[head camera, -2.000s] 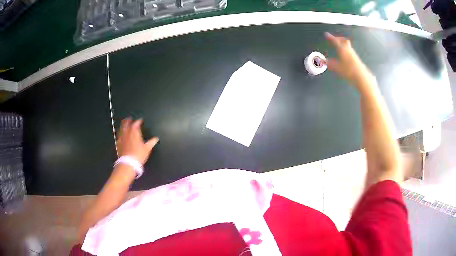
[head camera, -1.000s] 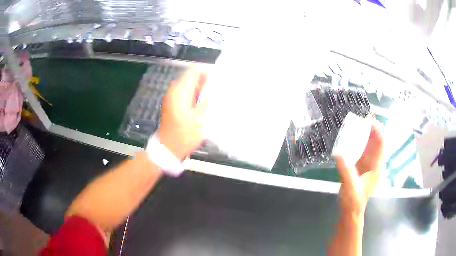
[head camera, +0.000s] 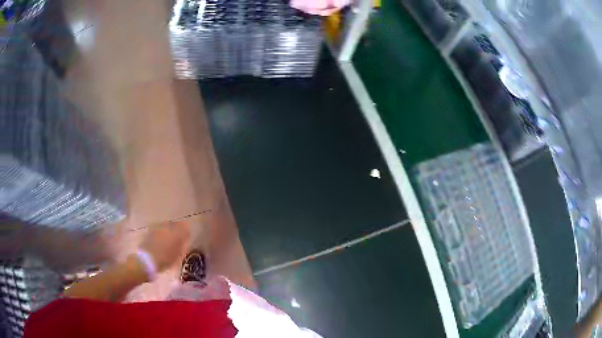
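My left hand (head camera: 173, 241) is low at the left over the tan floor, blurred, with a pale band at the wrist; whether it holds anything cannot be told. A skin-coloured sliver at the lower right edge may be part of my right hand or arm, cut off. Nearest in front are the dark bench top (head camera: 303, 152) and a clear blister tray (head camera: 475, 231) lying on the green mat at the right. The white sheet and the white roll are not visible.
A clear tray stack (head camera: 247, 49) stands at the bench's far end. More stacked trays (head camera: 53, 145) stand at the left across the floor (head camera: 148, 132). A pale strip (head camera: 383, 145) edges the mat. A patterned shoe (head camera: 193, 266) shows below.
The view has swung left towards the bench end and floor. My left hand has moved from above the bench to low over the floor. The sheet and the white object have left view.
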